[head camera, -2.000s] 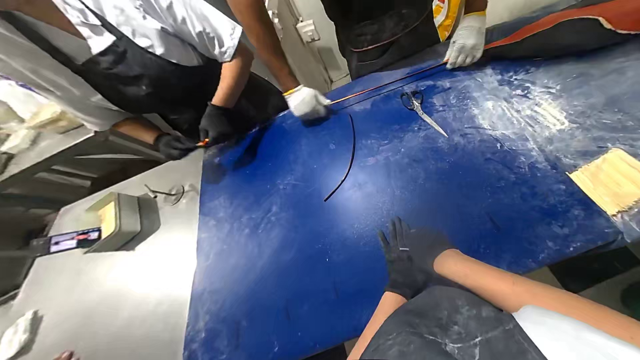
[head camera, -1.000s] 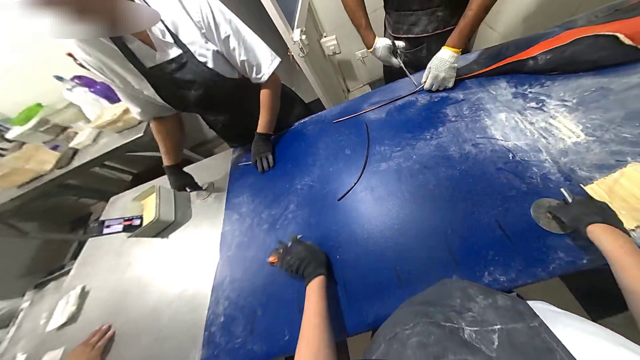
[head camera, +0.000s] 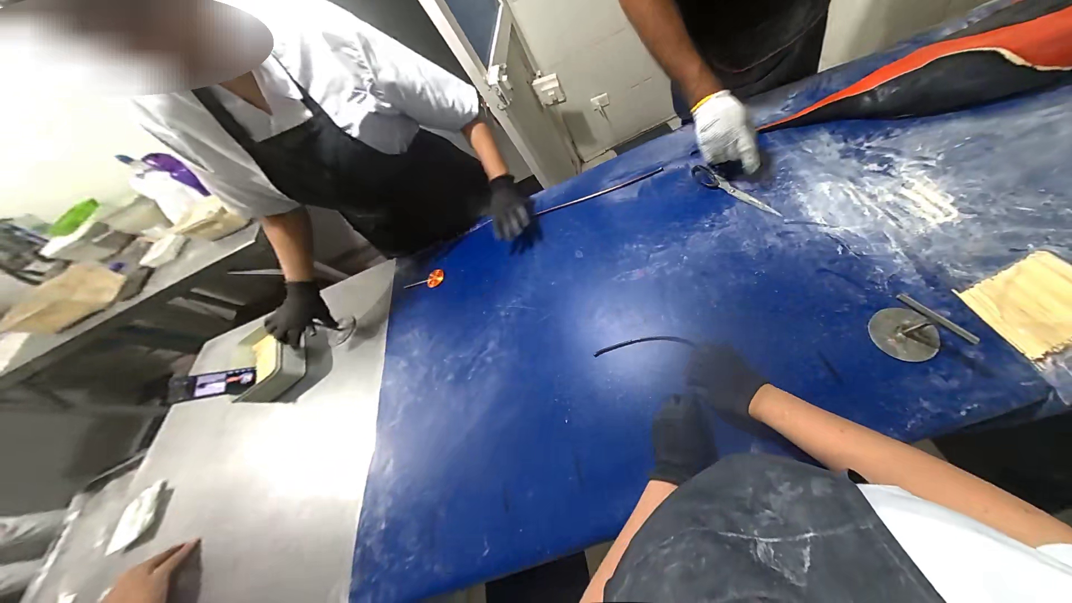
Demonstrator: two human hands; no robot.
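On the blue tabletop [head camera: 502,377], my black-gloved left hand [head camera: 682,431] lies near the table's front edge. My right hand [head camera: 729,373], also gloved in black, is just above and to the right of it, at the right end of a thin dark curved strip [head camera: 641,341]. Blur hides whether its fingers grip the strip. The left hand's fingers are blurred too. To the right, a round metal disc with a stem [head camera: 904,335] rests beside a short metal rod [head camera: 938,318]. An orange disc on a thin stick [head camera: 435,278] lies at the table's left side.
Scissors [head camera: 737,193] lie beside a co-worker's white-gloved hand [head camera: 725,134]. Another co-worker's black-gloved hand [head camera: 509,209] touches a long thin strip [head camera: 599,193]. A pale ribbed slab [head camera: 1026,306] is at the right. A tray [head camera: 280,368] and a phone [head camera: 213,383] are on the metal counter.
My hands, apart one second ago, are now close together by the curved strip. The metal disc in my right hand and the orange thing in my left were let go. The co-worker's scissors are on the table.
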